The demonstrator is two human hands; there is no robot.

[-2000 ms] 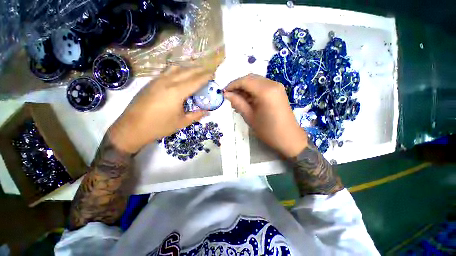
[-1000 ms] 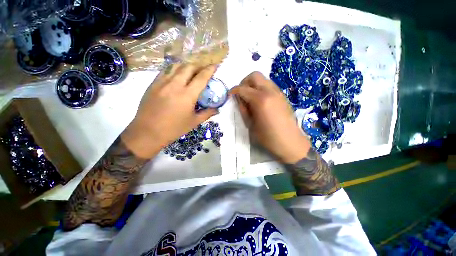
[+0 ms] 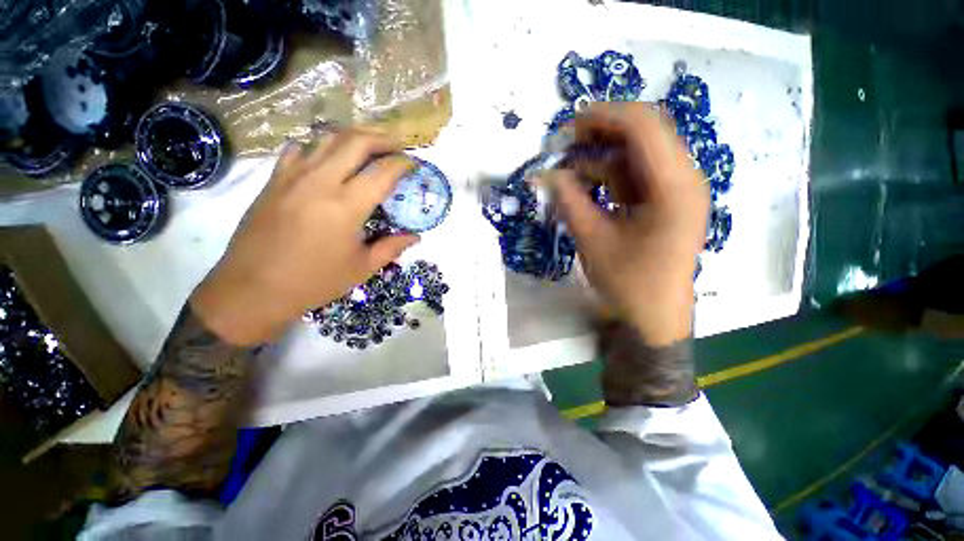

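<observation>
My left hand (image 3: 301, 232) holds a round housing (image 3: 419, 198) by its edge, its pale inside face with small holes turned up. My right hand (image 3: 640, 206) is over the blue circuit boards (image 3: 710, 159), thumb and fingertips together on a blue board (image 3: 534, 248) or its white wire; the fingers are blurred and partly hide it. Other boards hang or lie just left of and below these fingers. Small dark shiny button caps (image 3: 383, 306) lie in a loose pile below my left hand.
An open carton (image 3: 79, 317) of shiny dark bits stands at left. Two round housings (image 3: 125, 201) lie above it. More housings sit under a clear plastic bag (image 3: 317, 90) on brown cardboard at upper left. White trays (image 3: 782, 211) lie under the parts. A single dark bit (image 3: 512, 120) lies near the seam.
My right hand has moved from the housing's edge rightward onto the blue boards, and some boards have shifted left. My left hand still holds the housing. The whole view has shifted slightly.
</observation>
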